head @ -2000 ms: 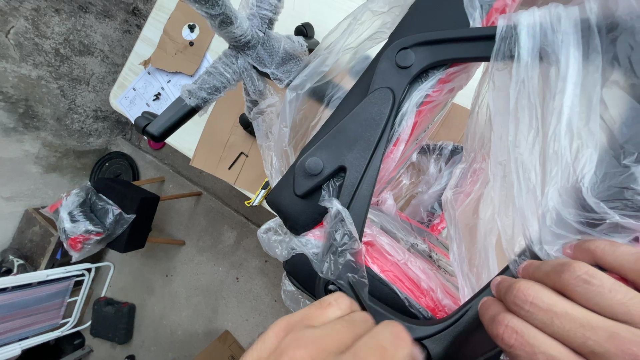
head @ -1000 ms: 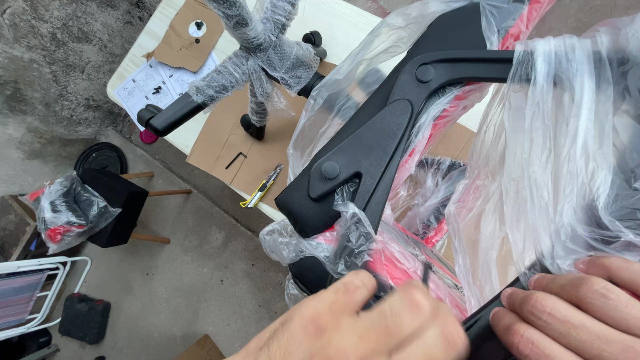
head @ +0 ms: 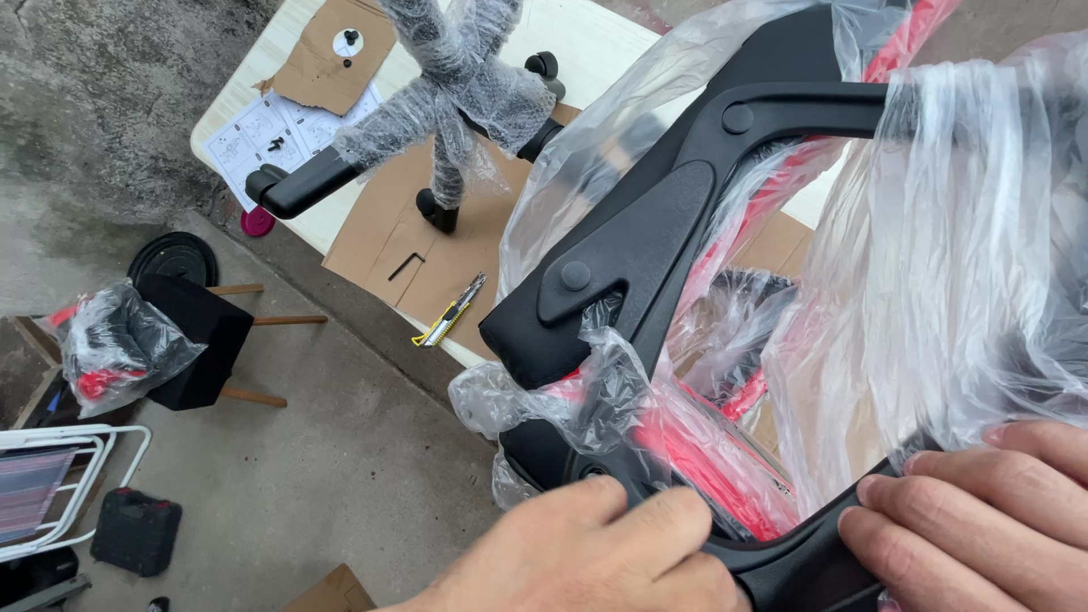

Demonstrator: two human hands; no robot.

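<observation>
A black plastic chair armrest frame (head: pixel 654 229) lies against a black and red seat part (head: pixel 722 450), much of it wrapped in clear plastic film (head: pixel 926 255). My left hand (head: pixel 586 552) is at the lower rail of the armrest, near a bolt hole, with curled fingers; whether it holds something small is hidden. On the right, my right hand (head: pixel 986 510) rests its fingers over the same rail and grips it. Torn film bunches around the seat edge just above my left hand.
A white table (head: pixel 340 229) carries a bubble-wrapped chair base (head: pixel 450 102), cardboard (head: pixel 374 246), a hex key (head: pixel 406 265), a utility knife (head: pixel 450 310) and instruction sheets (head: pixel 255 140). At left stand a black stool (head: pixel 200 340) with a plastic bag (head: pixel 119 348), a folding chair (head: pixel 51 493) and a black case (head: pixel 136 531).
My left hand has shifted along the lower rail and now lies beside the bolt hole. My right hand stays on the rail.
</observation>
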